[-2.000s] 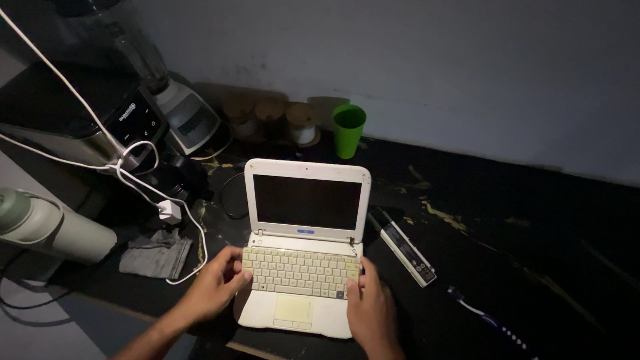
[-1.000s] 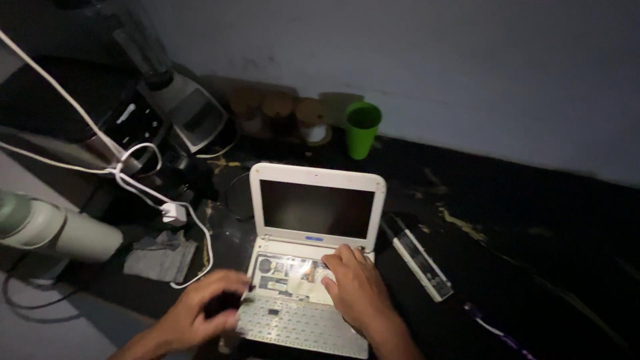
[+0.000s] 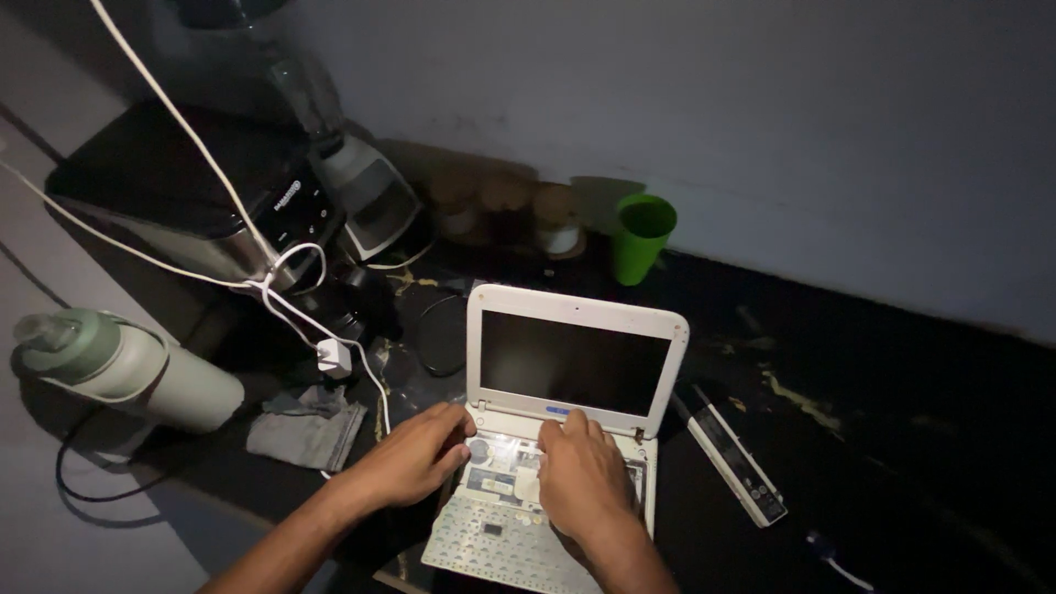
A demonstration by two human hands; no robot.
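Observation:
A small white laptop (image 3: 577, 307) stands with its lid up and its screen dark. Its keyboard panel (image 3: 487, 549) lies turned over, underside up, across the palm rest, and the keyboard bay with its inner parts (image 3: 495, 478) is exposed. My left hand (image 3: 425, 454) is at the left edge of the bay near the hinge, thumb and fingers apart, holding nothing visible. Over the right part of the bay is my right hand (image 3: 582, 474), fingers bent down near the hinge; the hand hides what its fingertips touch. Right of the laptop lies a laptop battery (image 3: 734, 466).
A green cup (image 3: 643, 239) and several jars (image 3: 557, 219) stand by the wall. At left are a black appliance (image 3: 190, 181), a blender (image 3: 367, 198), a charger (image 3: 334, 359) with white cable, a grey cloth (image 3: 305, 429) and a bottle (image 3: 157, 371). A toothbrush (image 3: 825, 549) lies lower right.
The keyboard, keys up in its bay two seconds ago, now lies flipped over toward the front. My left hand has moved up beside the hinge since a second ago.

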